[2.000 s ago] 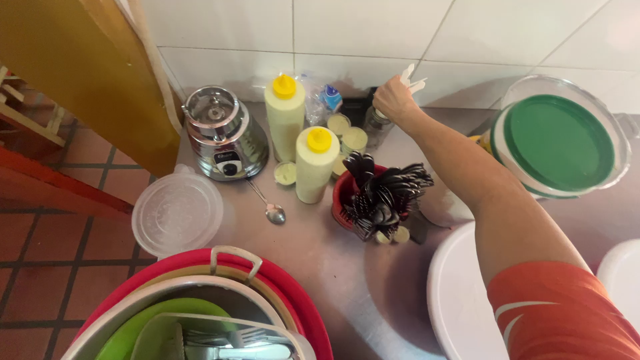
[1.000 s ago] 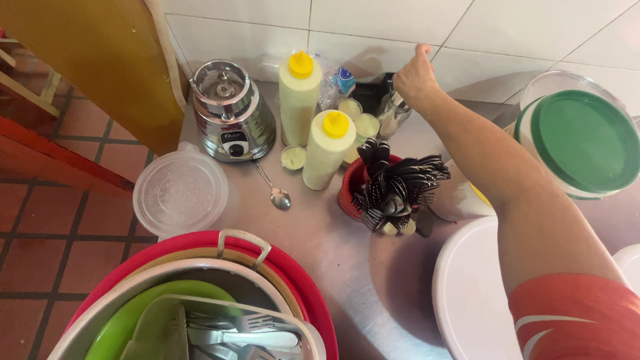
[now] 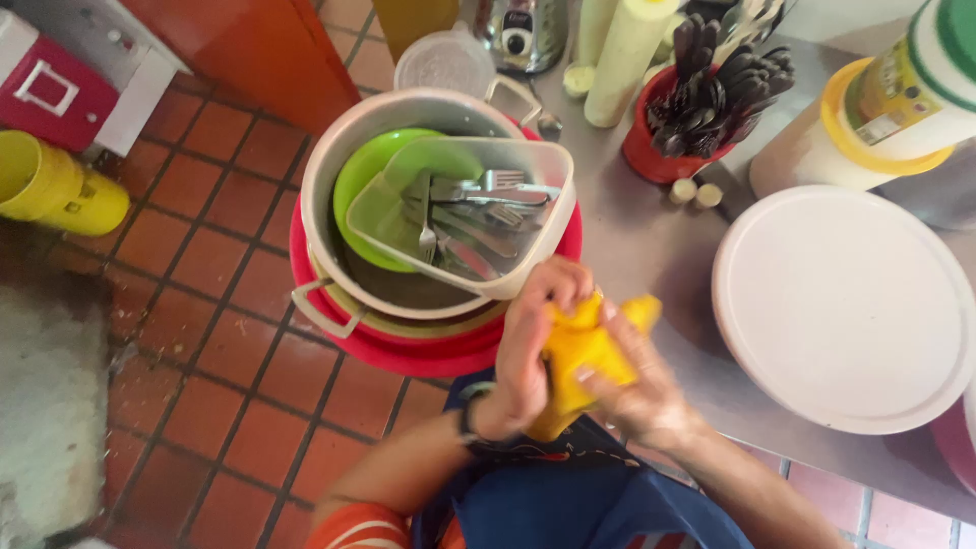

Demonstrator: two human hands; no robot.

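Both hands hold a bunched yellow cloth [image 3: 583, 354] in front of the blue apron. My left hand [image 3: 526, 343], with a dark band at the wrist, grips the cloth's left side near the corner of a clear plastic container [image 3: 457, 278]. My right hand [image 3: 644, 389] presses the cloth from the right, its fingers slightly blurred. The container holds forks and knives [image 3: 488, 194] and rests with a green bowl [image 3: 351, 183] in a metal pot [image 3: 324, 137]. Whatever the cloth may wrap is hidden.
A red tub [image 3: 450, 362] lies under the pot. On the steel counter [image 3: 610, 206] are a red holder [image 3: 637, 145] of black cutlery, squeeze bottles [image 3: 625, 61], a blender base [image 3: 526, 34], a spoon [image 3: 549, 126] and a white-lidded bucket [image 3: 842, 305]. A yellow bin [image 3: 84, 198] is at left.
My right hand has come back from the wall side of the counter and now holds the yellow cloth. My left hand has come into sight. The view has swung down and left.
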